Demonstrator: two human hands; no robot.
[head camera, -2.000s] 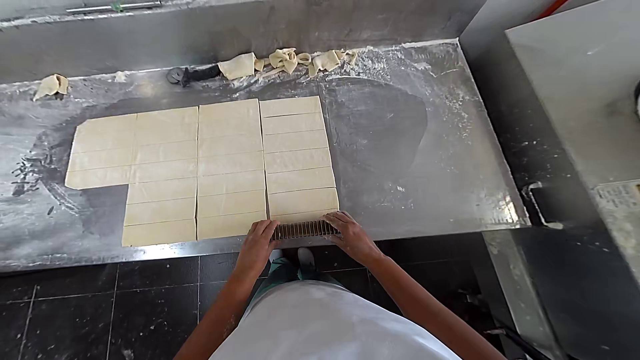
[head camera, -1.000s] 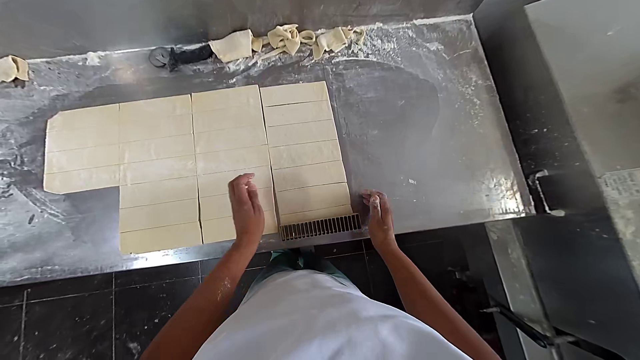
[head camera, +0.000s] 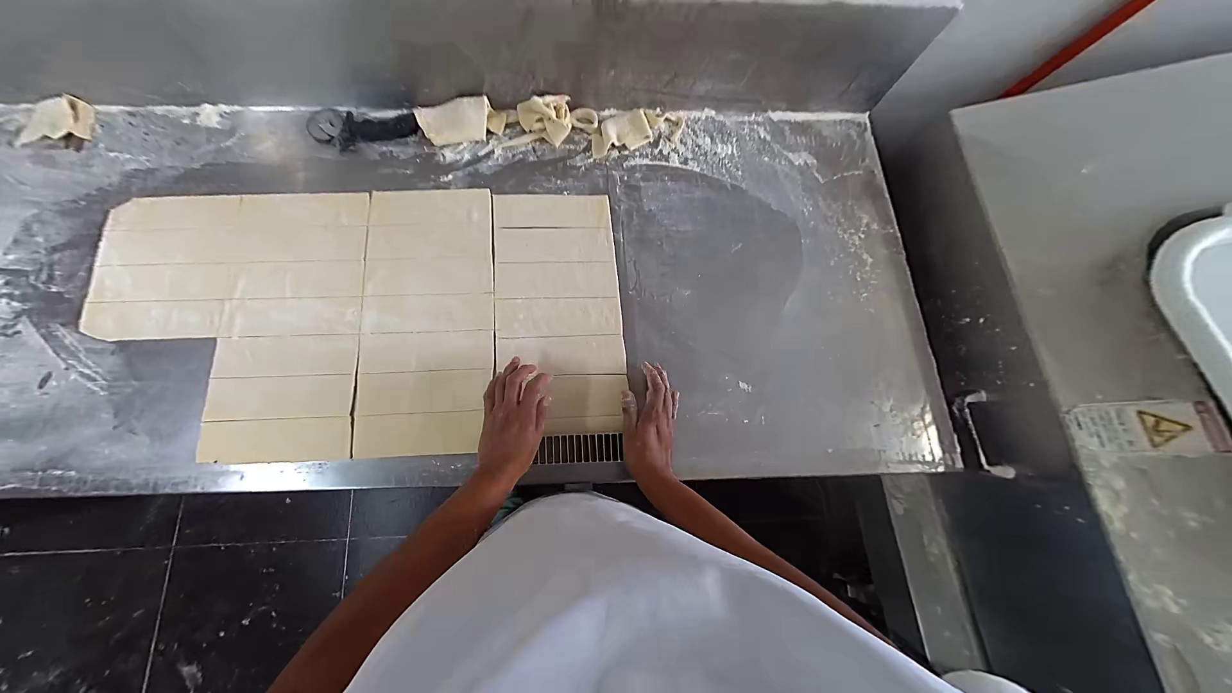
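A sheet of pale dough, scored into long horizontal strips and split by vertical cuts, lies flat on the steel table. My left hand rests on the lower left of its rightmost section, fingers spread a little. At that section's lower right edge is my right hand, thumb on the dough's border and fingers on the steel. Between my wrists, along the near edge of the dough, sits a slotted metal strip; its ends are hidden by my hands, and whether they grip it is unclear.
Along the table's back lie folded dough scraps and a wheel cutter with a dark handle. Another scrap is at the far left. Loose flour dusts the surface. To the right stands a metal unit with a warning label and a white container.
Two seconds ago both hands held the ends of the slotted strip; one second ago they were off it. Now they are down beside it, the left having moved right and down.
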